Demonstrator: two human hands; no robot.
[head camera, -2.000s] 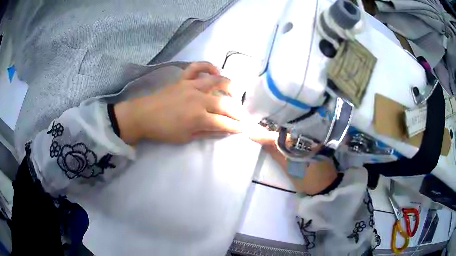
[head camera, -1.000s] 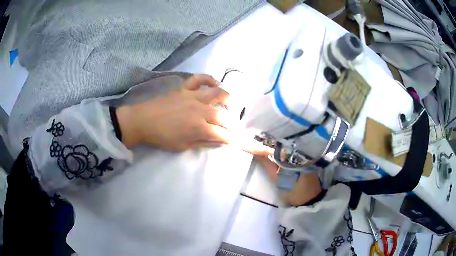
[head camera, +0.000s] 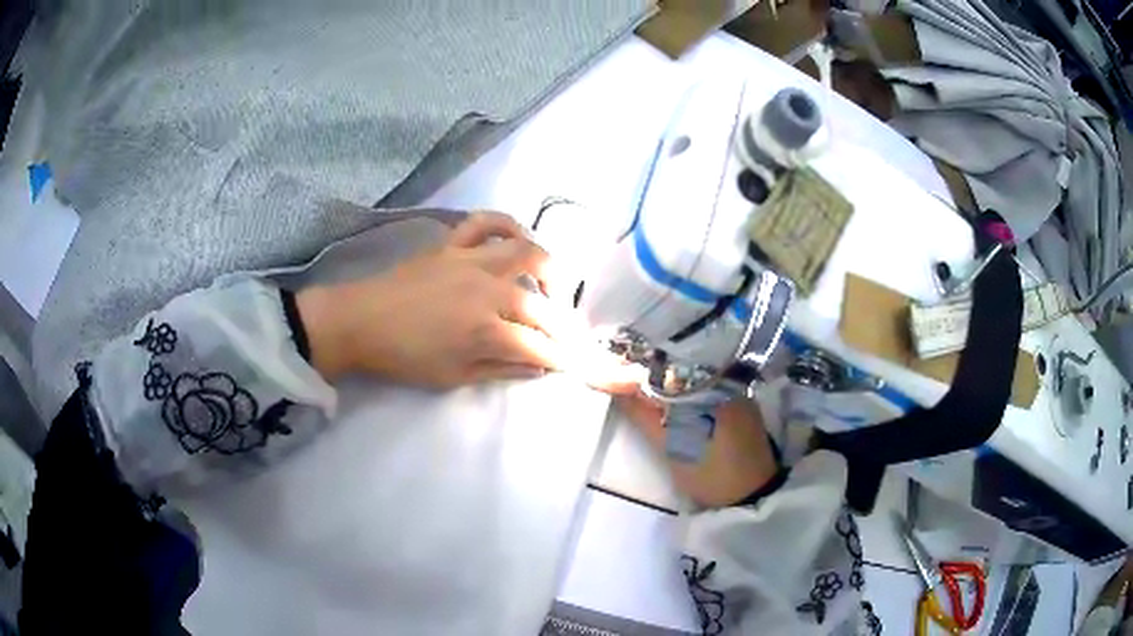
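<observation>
A large garment panel lies over the table, heather grey on its far part and smooth whitish on the near part (head camera: 385, 497). My left hand (head camera: 429, 311) lies flat on it, fingertips beside the brightly lit needle area. My right hand (head camera: 696, 441) reaches under the front of the white sewing machine head (head camera: 696, 211), its fingertips near the presser foot at the panel's edge. The metal guard and the machine head partly hide it. Glare hides the needle and the fingertips' exact contact with the fabric.
Scissors (head camera: 963, 596) with red and yellow handles lie at the lower right. A black strap (head camera: 982, 373) hangs over the machine arm. Grey cut pieces (head camera: 994, 112) are bunched beyond the machine. A measuring tape (head camera: 584, 621) runs along the table's front edge.
The view has shifted, so the machine appears farther left and more of its right end and the bunched pieces show. Both hands keep nearly the same pose at the needle.
</observation>
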